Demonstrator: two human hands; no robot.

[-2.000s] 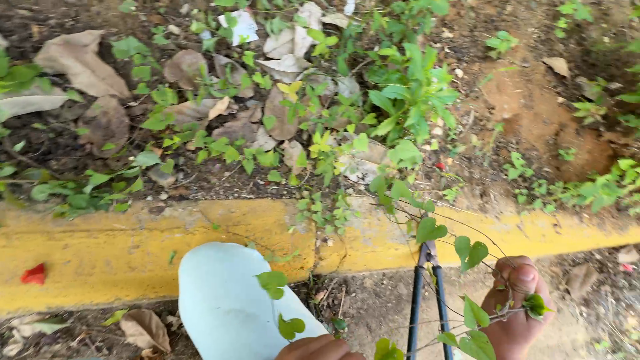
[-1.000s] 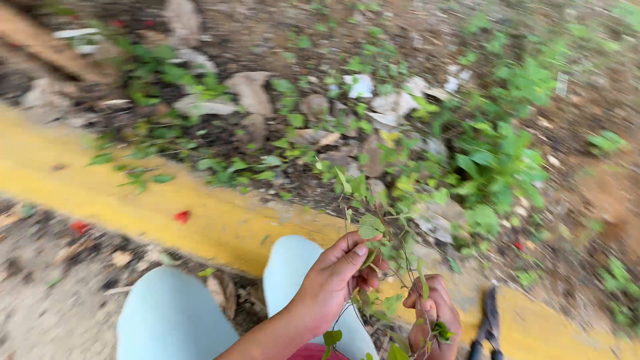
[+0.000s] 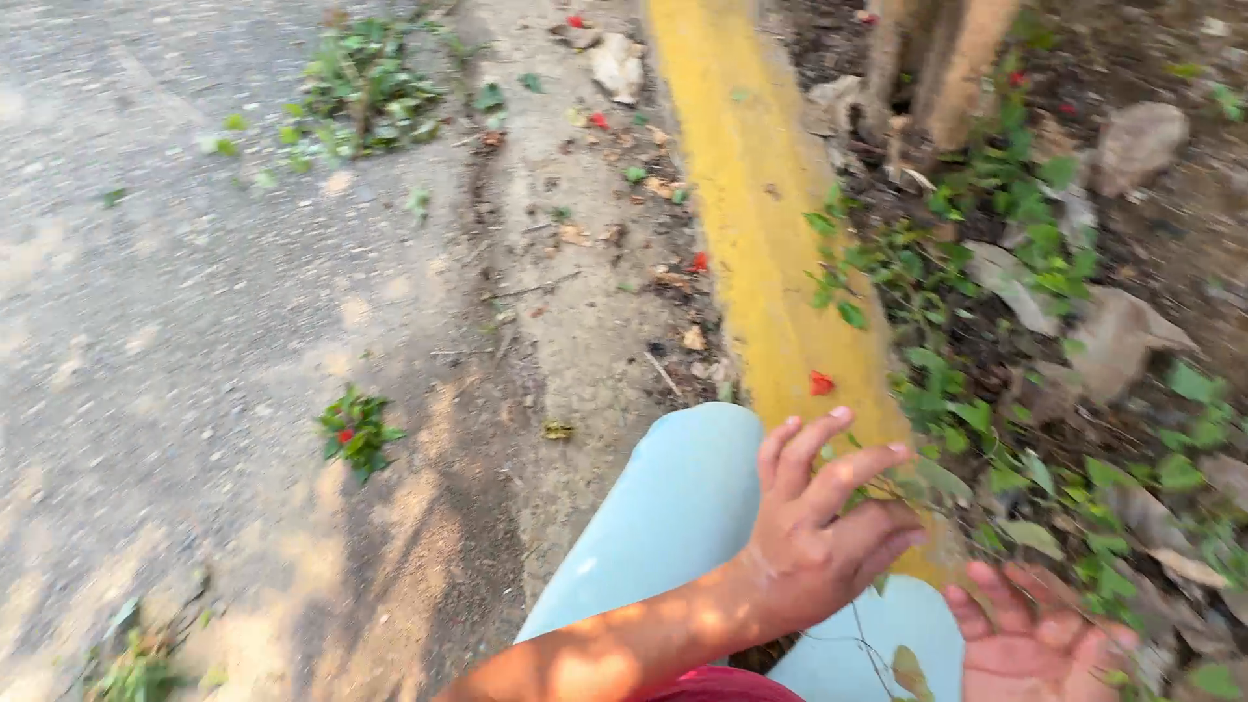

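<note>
My left hand (image 3: 829, 526) is over my knees, palm down, its fingers spread beside the yellow-painted kerb (image 3: 770, 244). A thin green vine (image 3: 936, 478) passes by its fingertips, and a thin stem hangs below; whether the thumb and forefinger pinch it is hard to tell. My right hand (image 3: 1043, 634) is at the lower right edge, palm up with fingers apart, and its lower part is cut off by the frame. Leaves lie blurred near its outer side. A red petal (image 3: 821, 383) lies on the kerb just above my left hand.
Leafy creepers (image 3: 936, 283) and dry brown leaves (image 3: 1121, 341) cover the soil right of the kerb, near a thin tree trunk (image 3: 965, 78). On the grey pavement (image 3: 195, 292) at left lie a large heap of cut greenery (image 3: 366, 93), a small clump (image 3: 359, 432) and another clump (image 3: 136, 668).
The view has swung left toward the pavement. My hands, close together around the vine one second ago, are now apart with fingers spread. The dark-handled cutting tool is out of view.
</note>
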